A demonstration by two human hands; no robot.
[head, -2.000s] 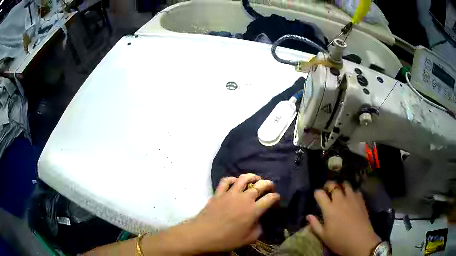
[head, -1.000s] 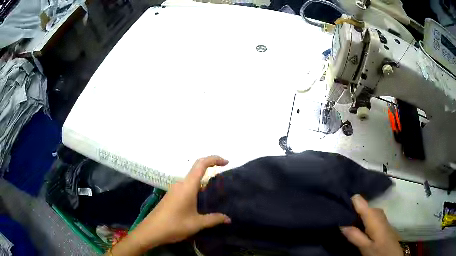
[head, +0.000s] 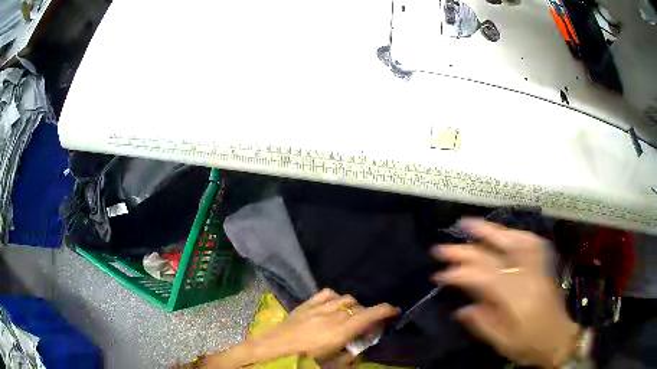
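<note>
A dark denim jacket point(head: 346, 230) lies on my lap below the table edge, with a greyer flap showing at its left. My left hand point(head: 335, 321) grips the cloth near a small white tag point(head: 365, 339). My right hand point(head: 504, 288) is blurred over the cloth, fingers apart; I cannot tell whether it touches or holds anything. A thin greyish strip or edge point(head: 419, 306) shows between the hands.
The white table point(head: 252, 79) with its printed ruler edge lies above the lap. Orange-handled snips point(head: 564, 25) lie at the upper right. A green basket point(head: 189, 252) with dark garments point(head: 148, 202) stands lower left, near blue crates point(head: 39, 187).
The jacket has come off the table and down onto my lap, both hands with it. The view has tipped down, so the sewing machine head is out of the picture.
</note>
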